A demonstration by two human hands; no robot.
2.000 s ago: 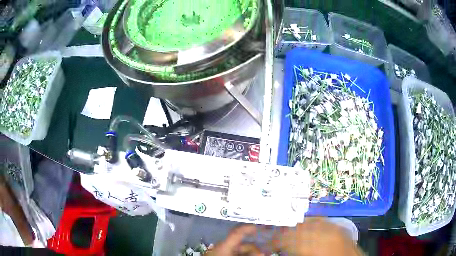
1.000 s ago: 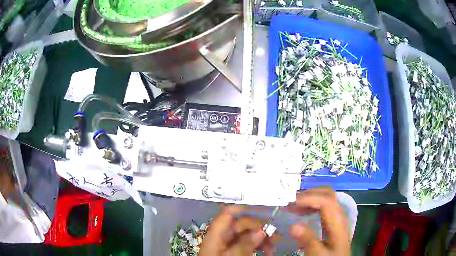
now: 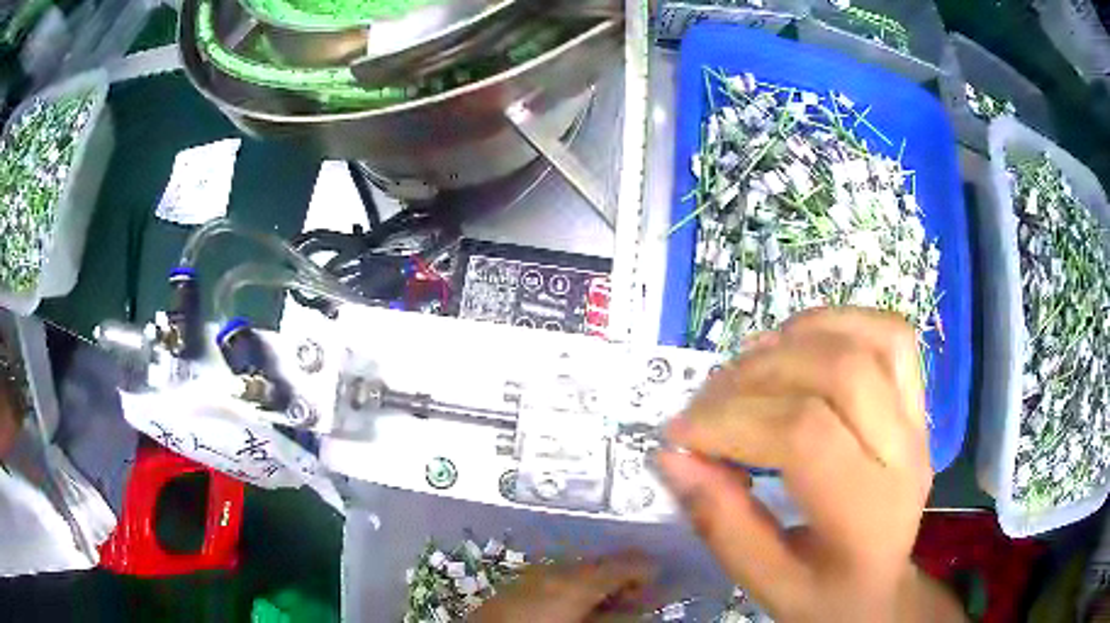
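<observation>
The white press fixture runs across the centre, with a dark cylinder rod along it and a clear block near its right end. My right hand is at that end, thumb and fingertips close together beside the block. A held part cannot be made out; the fingers hide the spot. My left hand is low over the grey tray, blurred and cut off by the bottom edge. What it holds cannot be told. White-headed parts with green stems lie in the tray.
A blue tray heaped with similar parts is on the right, partly behind my right hand. Clear tubs of parts stand far right and far left. A steel bowl feeder is at the top. A red stool is lower left.
My right hand has moved up from beside my left onto the fixture's right end. My left hand has dropped lower over the grey tray. The white-headed part between my hands no longer shows there.
</observation>
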